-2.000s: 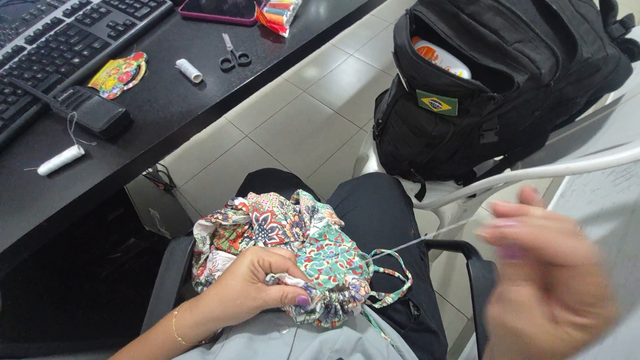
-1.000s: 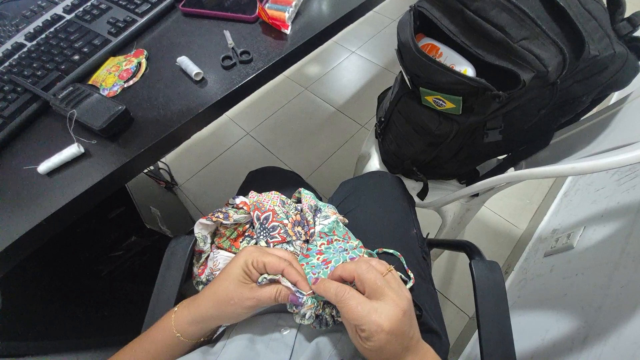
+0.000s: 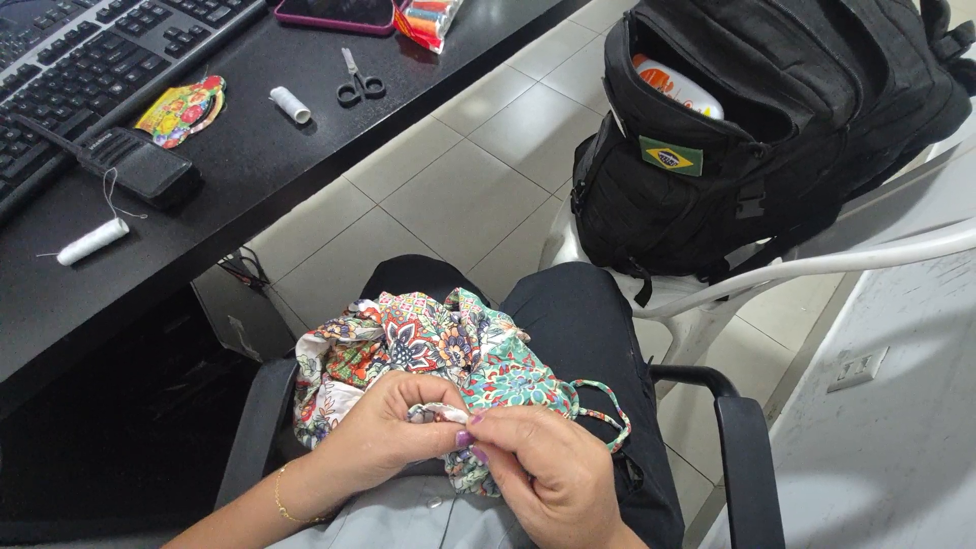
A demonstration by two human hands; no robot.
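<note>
A floral patterned cloth (image 3: 427,343) with thin fabric ties lies bunched on my lap. My left hand (image 3: 404,431) pinches a gathered edge of it between thumb and forefinger. Against those fingertips, my right hand (image 3: 545,465) closes thumb and forefinger at the same edge; whatever is between them is too small to tell. A looped fabric tie (image 3: 621,419) sticks out to the right of the cloth. On the black desk lie a white thread spool with a loose thread end (image 3: 93,242), a second white spool (image 3: 290,105) and small scissors (image 3: 358,84).
The desk (image 3: 252,183) also holds a keyboard (image 3: 99,76), a two-way radio (image 3: 137,164), a colourful card (image 3: 183,110), a phone (image 3: 335,14) and a packet of coloured threads (image 3: 431,19). A black backpack (image 3: 709,206) sits on a white plastic chair (image 3: 709,297). Chair armrests (image 3: 743,457) flank my lap.
Two seconds ago my right hand was raised at the far right with a thread stretching toward the cloth. It has come down to the cloth beside my left hand, which still pinches the edge.
</note>
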